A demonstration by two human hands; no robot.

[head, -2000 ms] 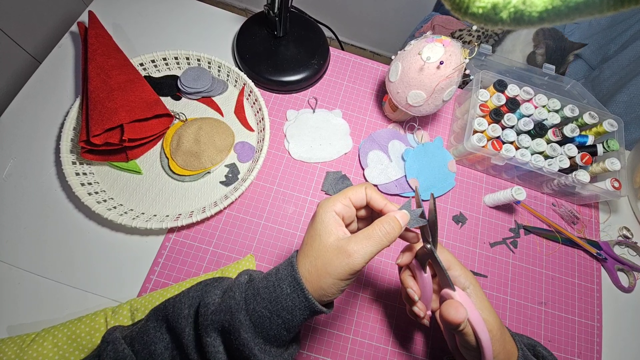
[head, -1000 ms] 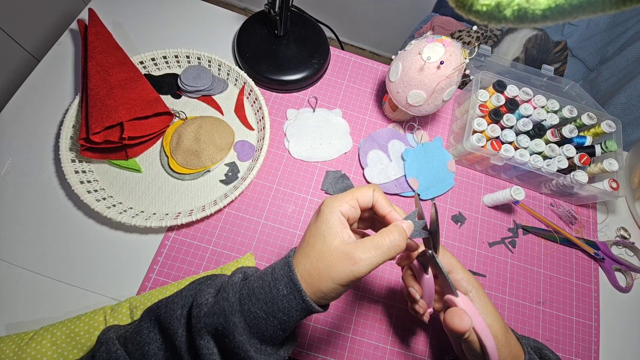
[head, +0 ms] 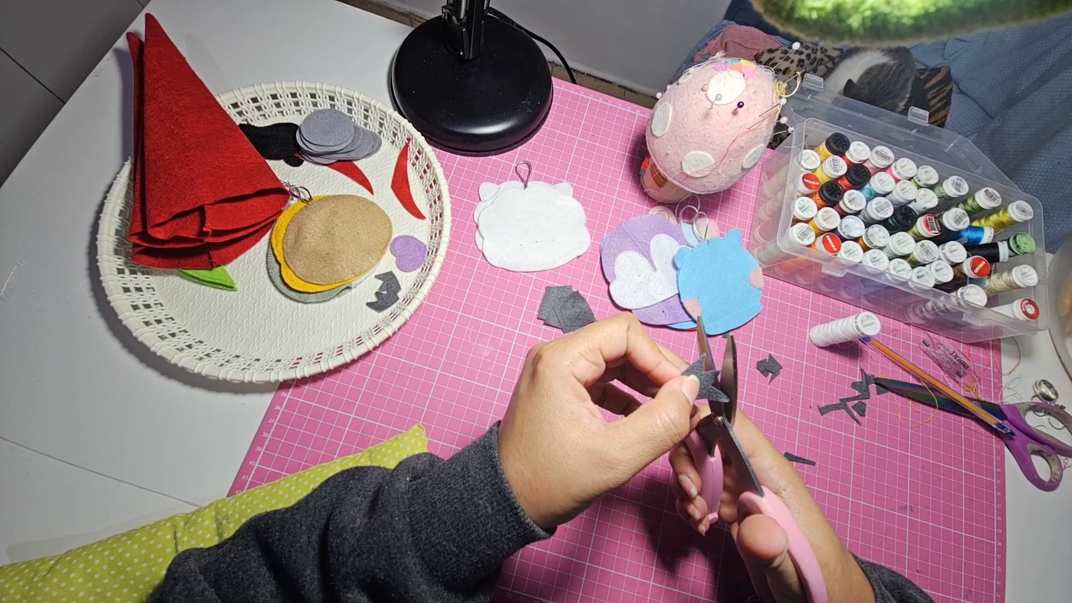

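Note:
Between its thumb and fingers my left hand (head: 599, 419) pinches a small dark grey felt piece (head: 705, 381). Pink-handled scissors (head: 783, 523) are in my right hand (head: 775, 494), their blades slightly apart at the felt's right edge. Dark grey felt pieces (head: 565, 308) lie stacked just above my left hand, and offcuts (head: 856, 400) lie to the right. A blue felt shape (head: 722, 283) overlaps a lilac and white one (head: 645, 268) beyond the blades. A white felt shape with a loop (head: 533, 226) lies further left.
A white woven tray (head: 276, 368) holds folded red felt (head: 197, 167) and other felt pieces. Around the pink cutting mat (head: 469, 368) are a black lamp base (head: 471, 84), a pink pincushion (head: 712, 130), a thread box (head: 909, 226), a white spool (head: 844, 329) and purple-handled scissors (head: 1034, 440).

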